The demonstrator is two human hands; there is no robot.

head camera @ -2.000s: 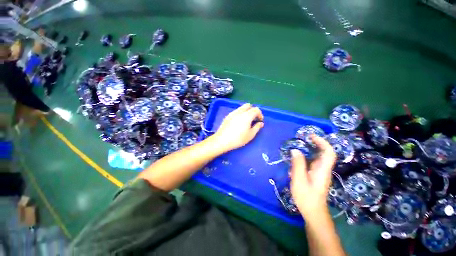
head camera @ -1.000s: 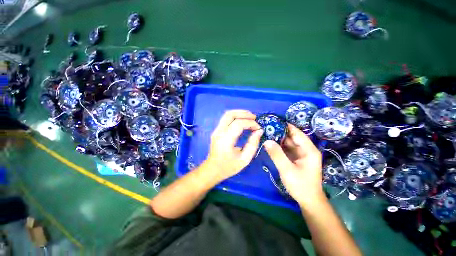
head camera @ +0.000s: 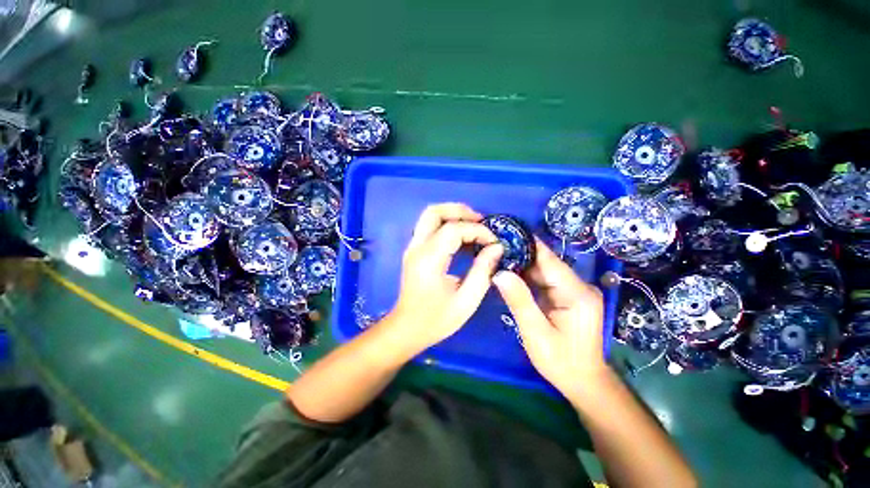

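Observation:
A dark round motor unit (head camera: 510,242) with a speckled face is held above the blue tray (head camera: 448,172). My left hand (head camera: 446,272) grips its left edge with thumb and fingers. My right hand (head camera: 553,305) holds its right and lower edge. The fingers hide part of the unit. Another disc (head camera: 575,212) rests at the tray's right end, and a silvery disc (head camera: 635,229) lies over the tray's right rim. A thin white lead end (head camera: 508,321) shows between my hands above the tray floor.
A large pile of discs (head camera: 238,197) with white leads lies left of the tray. Another pile (head camera: 701,307) lies right, with dark units and green tips (head camera: 787,200) beyond. A single disc (head camera: 755,44) lies far right on the green surface. A yellow line (head camera: 191,338) crosses the floor at lower left.
Two seconds ago my left hand was empty over the tray and my right held a disc at its right end. Both hands now hold a unit near the middle. The view has shifted.

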